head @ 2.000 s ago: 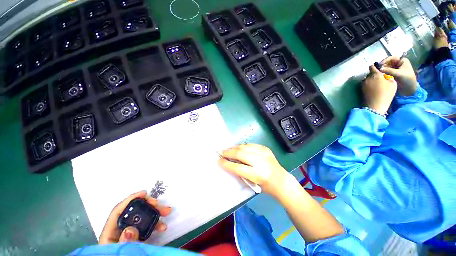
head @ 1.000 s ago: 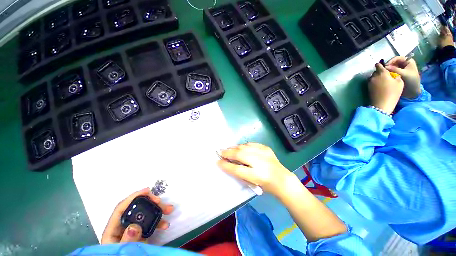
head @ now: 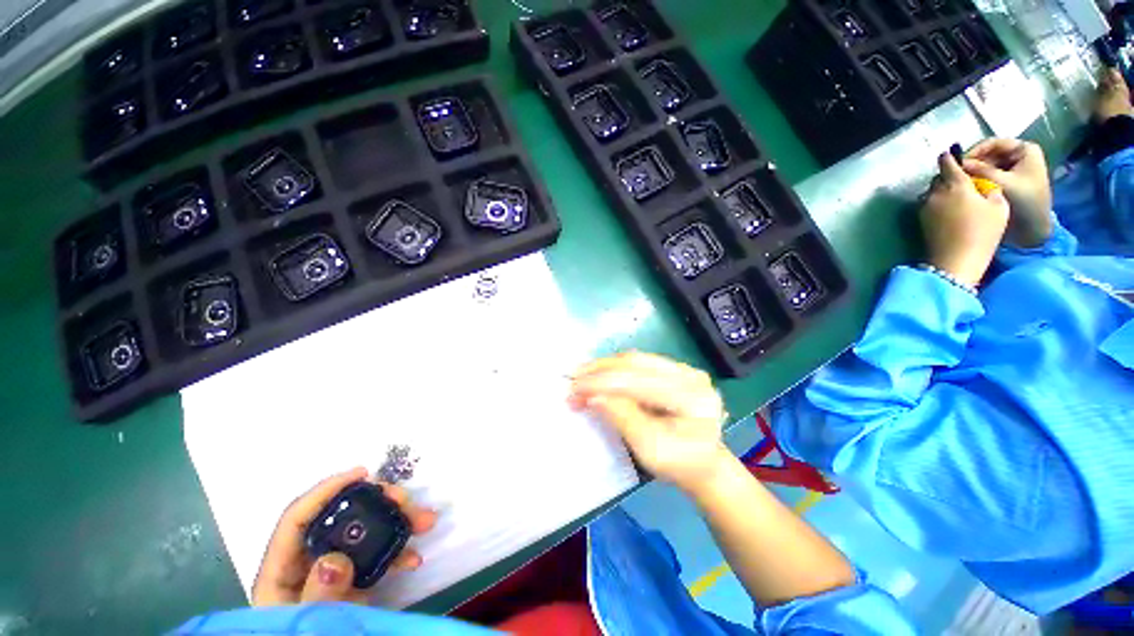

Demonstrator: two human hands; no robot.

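Note:
My left hand (head: pixel 299 547), at the bottom of the head view, holds a black rounded-square housing (head: pixel 358 532), open side up, with a central ring and small bright dots. My right hand (head: pixel 653 410) is over the right edge of the white paper sheet (head: pixel 336 385), its fingertips bunched close together, away from the housing. Whether it holds a tool or a small part cannot be made out. A small pile of tiny dark parts (head: pixel 398 463) lies just above my left hand. A few clear loops (head: pixel 485 288) lie near the paper's upper edge.
Behind the paper is a black foam tray (head: pixel 286 336) of housings with one empty pocket; another tray (head: pixel 292 75) is behind it. An angled tray (head: pixel 678 186) and a taller block (head: pixel 815 106) stand right. A blue-sleeved person (head: pixel 995 410) works at the right.
My right hand has shifted slightly right and turned; the whitish tool end seen under it before no longer shows clearly. The housing moved slightly right in my left hand. The rear tray appears further right.

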